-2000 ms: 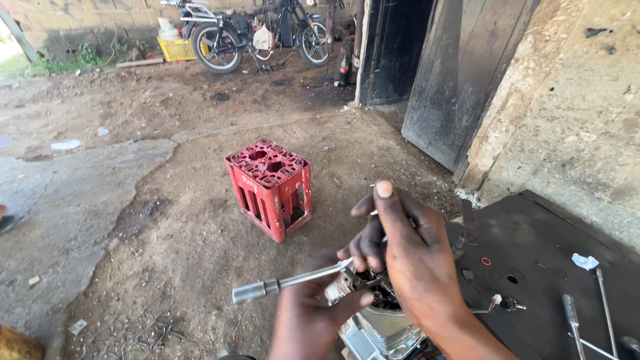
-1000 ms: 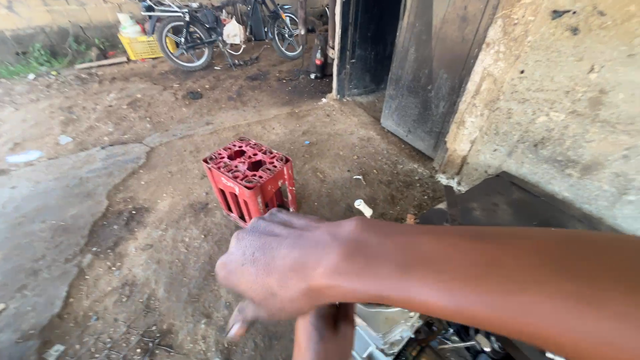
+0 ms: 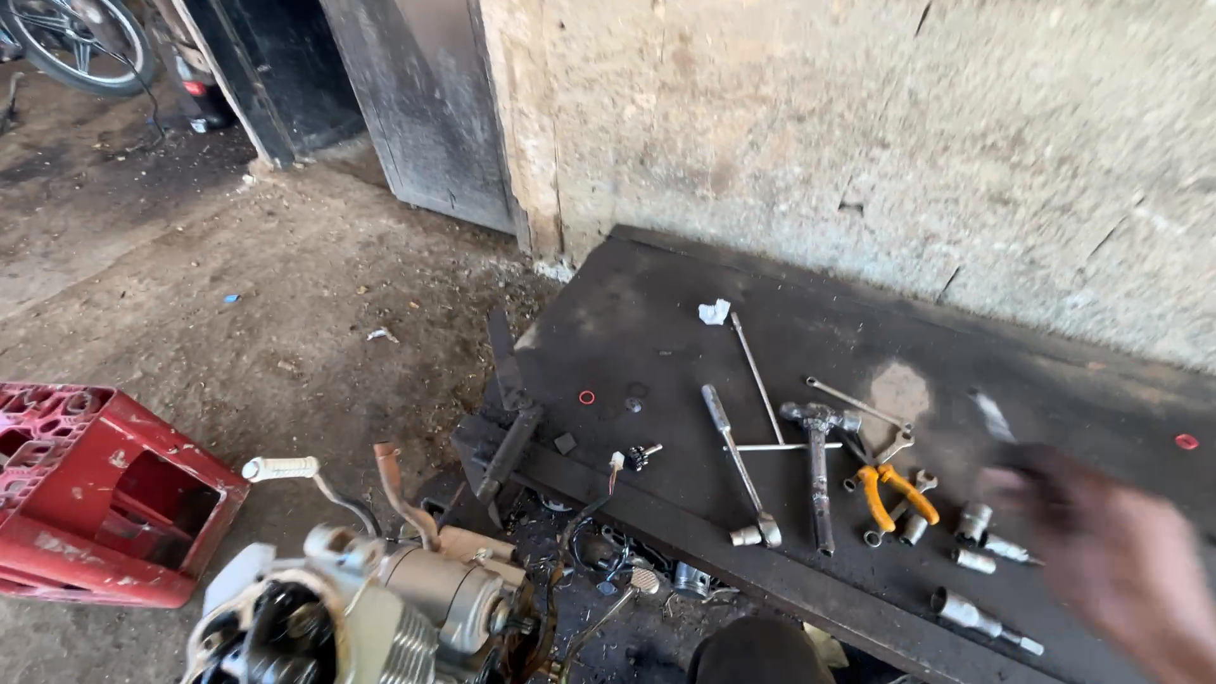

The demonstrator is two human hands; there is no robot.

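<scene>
My right hand is blurred over the right part of the dark metal bench; a blurred shiny tool end shows at its fingertips, and I cannot tell whether it is gripped. Just left of the hand lie several sockets, orange-handled pliers, a combination wrench, a hammer and a ratchet handle with a socket on it. A long T-bar wrench lies behind them. An opened motorcycle engine is at the lower left. My left hand is out of view.
A red plastic crate stands on the dirt floor at the left. An open door and a rough wall are behind. A red rubber ring and a small gear part lie on the bench; greasy parts sit below its edge.
The view has swung right to the bench. Both hands were over the engine two seconds ago, with a socket tool there; now my right hand is over the bench and my left hand has left view.
</scene>
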